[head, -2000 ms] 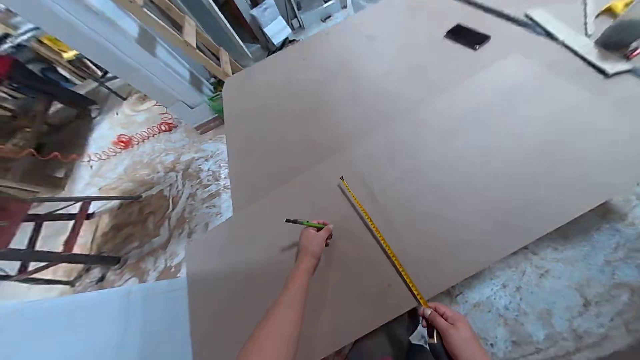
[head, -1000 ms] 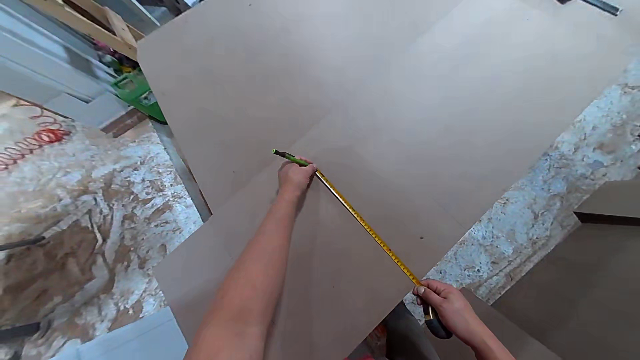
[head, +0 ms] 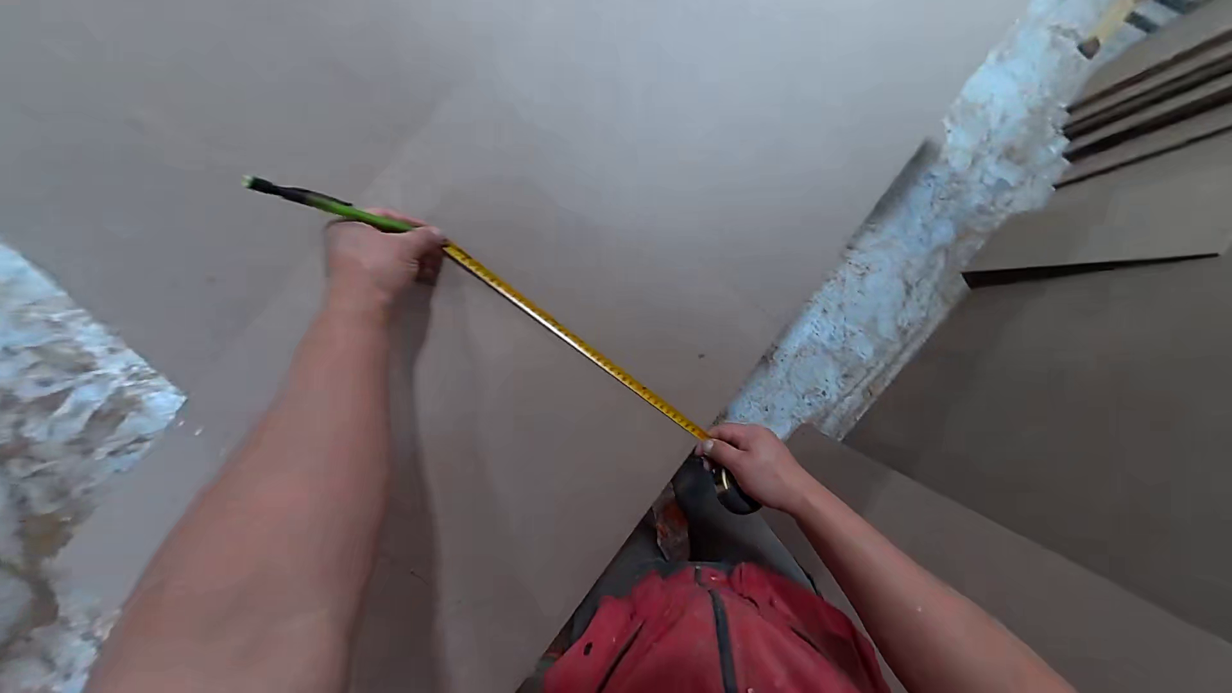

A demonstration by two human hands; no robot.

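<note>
A large brown sheet board (head: pixel 577 192) lies flat in front of me. Across it runs the yellow blade of a tape measure (head: pixel 577 342), slanting from upper left to the near edge. My left hand (head: pixel 385 252) is closed at the blade's far end and also holds a green and black marking pencil (head: pixel 332 205), which points left. The tip of the blade is hidden by the fingers. At the board's near edge my right hand (head: pixel 756 465) grips the black tape case (head: pixel 736 496), its thumb by the blade where it comes out.
More brown boards (head: pixel 1088 366) lie or stand at the right, several with dark edges. Between them and my board shows a pale, stained floor (head: pixel 866 289); a similar floor patch (head: pixel 67 356) is at the left. My red garment (head: pixel 712 626) is close to the board's near edge.
My left hand was short of the blade's end two seconds ago and has moved to it, pencil still held. The right hand stays on the case. The view has turned and come closer.
</note>
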